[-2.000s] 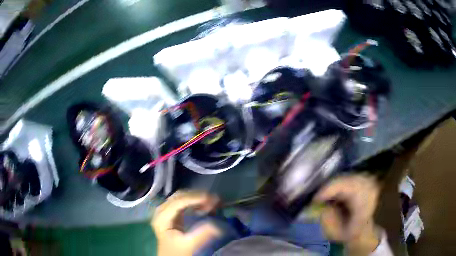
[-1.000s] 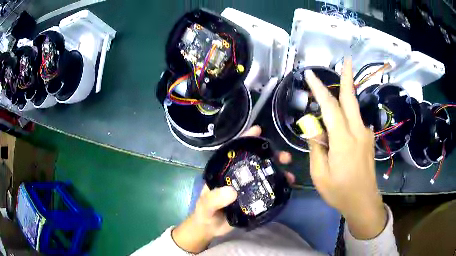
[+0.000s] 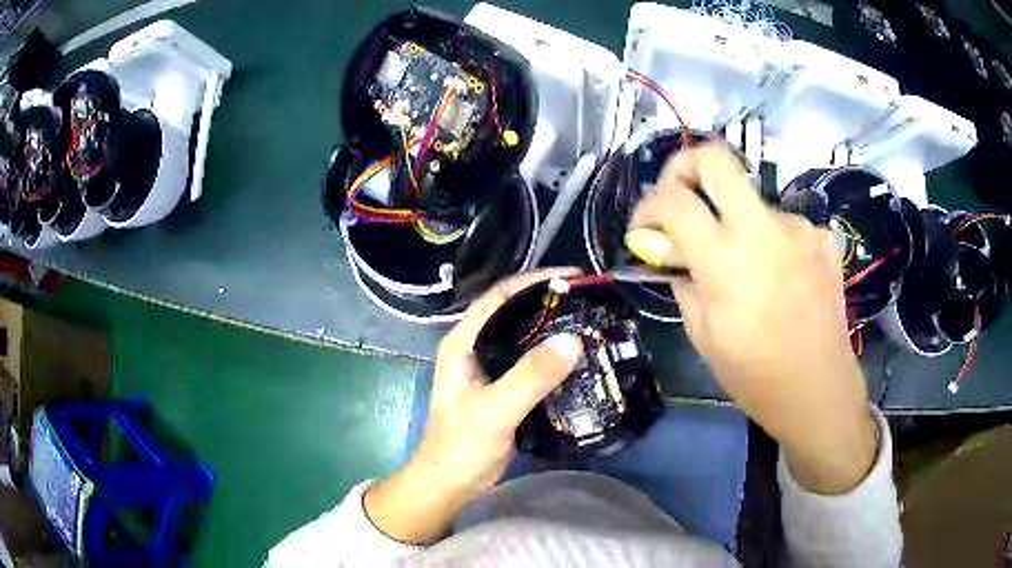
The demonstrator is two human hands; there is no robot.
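Observation:
My left hand (image 3: 466,405) holds a glossy black front shell (image 3: 638,416) over my lap, thumb on the edge of its circuit board (image 3: 591,383). My right hand (image 3: 749,288) is above and right of it, fingers closed around a thin grey metal tool (image 3: 653,273); a yellow patch (image 3: 647,246) shows at a fingertip. A small white plug (image 3: 558,286) on a red wire (image 3: 590,280) lies at the shell's upper rim, the wire running toward the tool's tip. Behind my right hand is an open camera housing (image 3: 599,227), partly hidden.
Left of it, a housing (image 3: 361,272) has a wired shell (image 3: 505,83) resting on it. More housings (image 3: 821,189) stand right, others (image 3: 144,189) far left, with white brackets (image 3: 699,67) behind. The bench edge (image 3: 277,327) crosses below; a blue stool (image 3: 144,477) is on the floor.
My right hand has moved down from over the housing, closing its spread fingers on the thin tool. The white plug and red wire now show at the held shell's rim. The shell has shifted slightly up.

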